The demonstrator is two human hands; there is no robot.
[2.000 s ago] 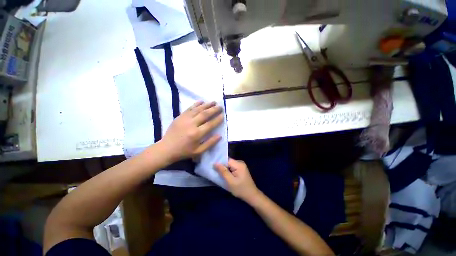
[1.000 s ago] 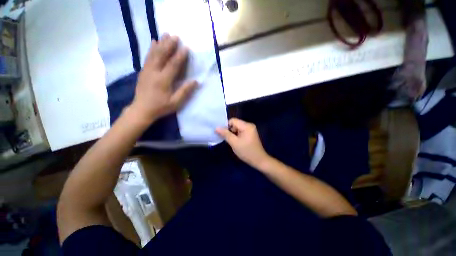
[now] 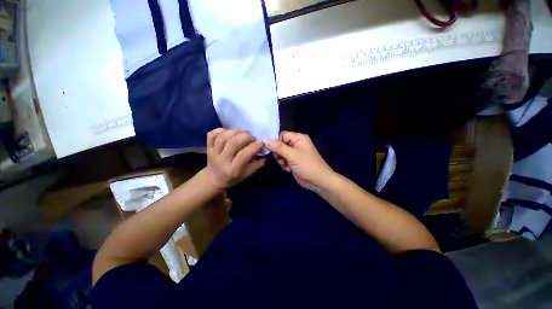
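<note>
The striped panel (image 3: 172,90) lies on the white table, with two navy stripes at the top and a navy block toward the table's front edge. A white fabric layer (image 3: 242,72) lies along its right side, with a thin dark line on its right edge. My left hand (image 3: 233,156) pinches the near end of the white layer just off the table's edge. My right hand (image 3: 298,158) pinches the same corner from the right. The fingertips of both hands nearly touch. The exact fold between them is too small to tell.
White table (image 3: 375,54) with a printed ruler. Red-handled scissors (image 3: 439,18) are cut off at the top edge. A pinkish thread bundle (image 3: 514,66) hangs at the right. Striped cut pieces (image 3: 529,187) lie lower right. A white piece (image 3: 386,168) shows beside my navy clothing.
The view has shifted down, so the machine head is out of the picture. My left hand has moved from lying flat on the fabric to its near corner, beside my right hand. The navy block is uncovered.
</note>
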